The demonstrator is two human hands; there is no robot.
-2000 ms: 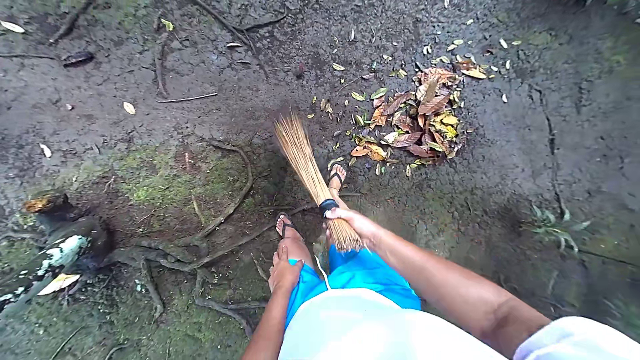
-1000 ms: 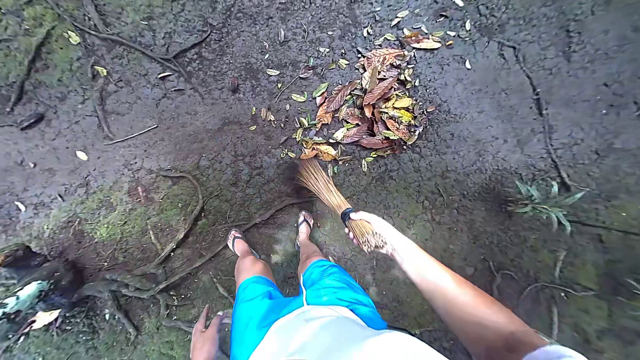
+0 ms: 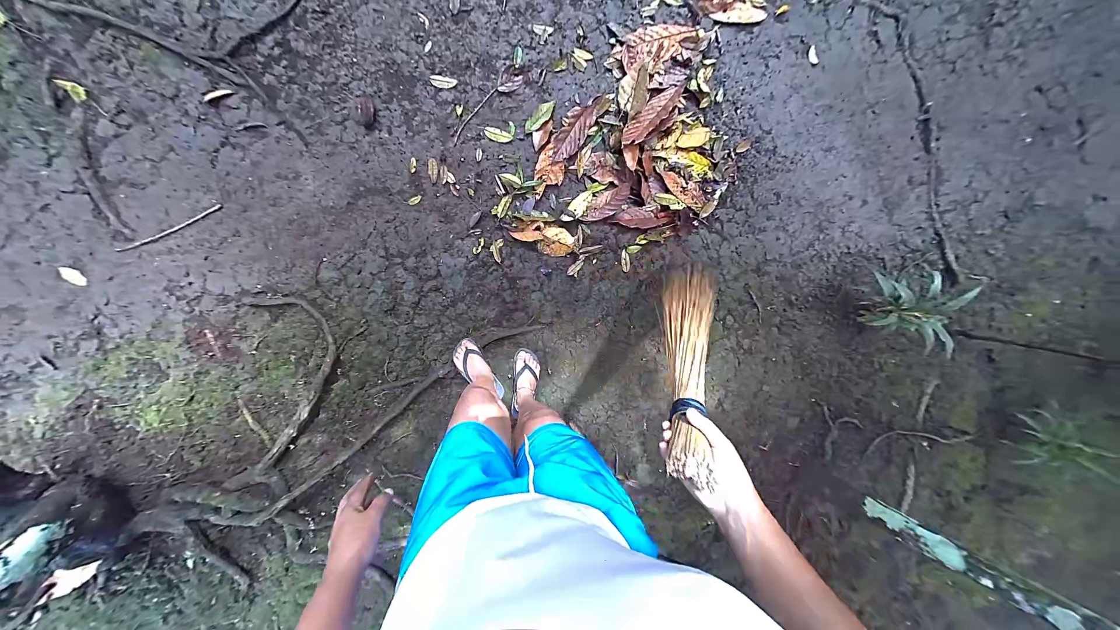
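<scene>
My right hand (image 3: 704, 459) is closed around the bound handle end of a stick broom (image 3: 687, 341), just below its dark band. The bristles point away from me, and their slightly blurred tips are just short of a pile of fallen leaves (image 3: 643, 149). Brown, yellow and green leaves make up the pile, which lies on dark, damp soil. At my left side, my left hand (image 3: 357, 525) hangs beside the blue shorts, holding nothing, its fingers somewhat apart.
Tree roots (image 3: 306, 411) cross the ground left of my sandalled feet. A small green plant (image 3: 923, 306) grows on the right, near a thin root. A lichen-covered branch (image 3: 954, 556) lies at lower right. A twig (image 3: 171, 227) and scattered leaves are at upper left.
The broom has swung from slanting up-left to pointing nearly straight ahead, right of my feet. My left hand, on my thigh in the oldest frame, is now off it. My feet are closer together.
</scene>
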